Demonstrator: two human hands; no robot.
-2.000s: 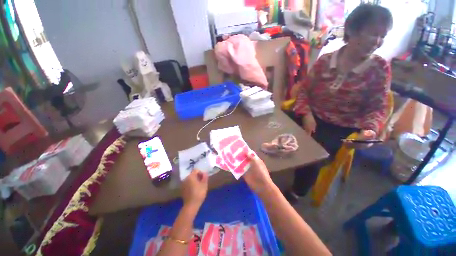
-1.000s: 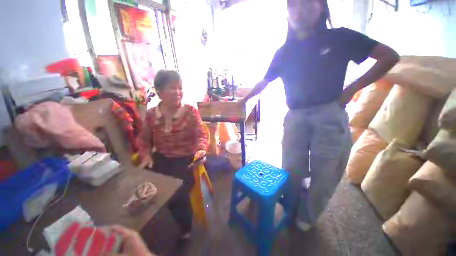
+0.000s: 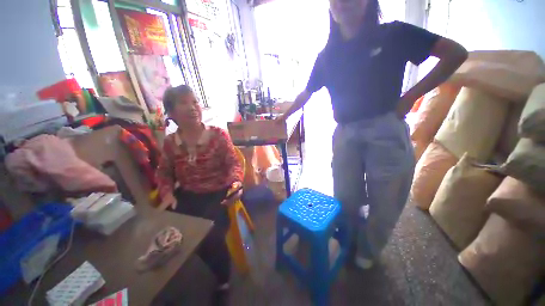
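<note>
A white card stack (image 3: 76, 284) with faint marks lies on the brown table (image 3: 128, 256) at the lower left. A red-and-white card (image 3: 112, 299) shows at the bottom edge, cut off by it; what holds it is not visible. A beige-pink clump of rubber bands (image 3: 161, 245) lies near the table's right edge. Neither my left hand nor my right hand is in view.
A blue tray (image 3: 45, 224) and white stacks (image 3: 103, 211) are at the left. A blue stool (image 3: 311, 209) stands in the middle. One person (image 3: 200, 161) sits behind the table; another (image 3: 373, 89) stands behind the stool. Full sacks (image 3: 472, 200) line the right side.
The view has swung right, away from the phone, bags and near tray. My left hand left the picture first, then my right hand, which held red-and-white cards.
</note>
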